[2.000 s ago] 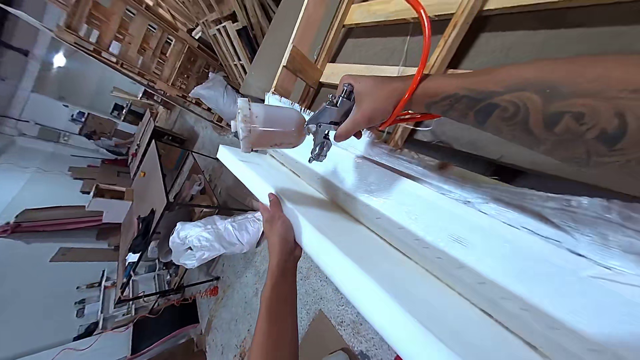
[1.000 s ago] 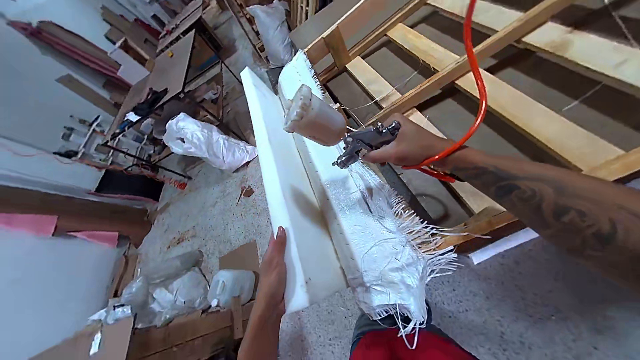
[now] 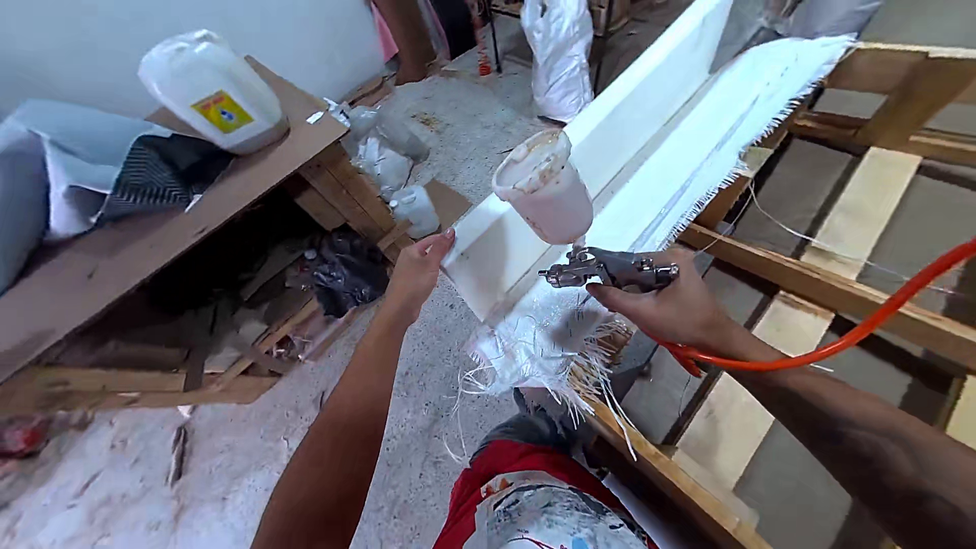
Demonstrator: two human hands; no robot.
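In my right hand (image 3: 671,297) is a metal spray gun (image 3: 602,268) with a translucent cup (image 3: 545,191) on top and an orange hose (image 3: 831,343) running from it. The gun points left, over the near end of a long white foam board (image 3: 648,91). My left hand (image 3: 419,274) grips the board's near left corner. Along the board's right side lies white woven fabric (image 3: 709,137), its frayed end (image 3: 534,358) hanging down near my legs.
At the right stands a wooden slatted frame (image 3: 831,282). On the left, a wooden table (image 3: 191,229) holds a plastic jug (image 3: 217,95). A smaller jug (image 3: 414,210) and plastic bags (image 3: 381,156) lie on the floor beyond it. A white sack (image 3: 560,57) stands farther back.
The view has swung strongly toward the board's near end and my legs. The spray gun has moved from the far part of the board to its near end. My left hand is now at the near corner.
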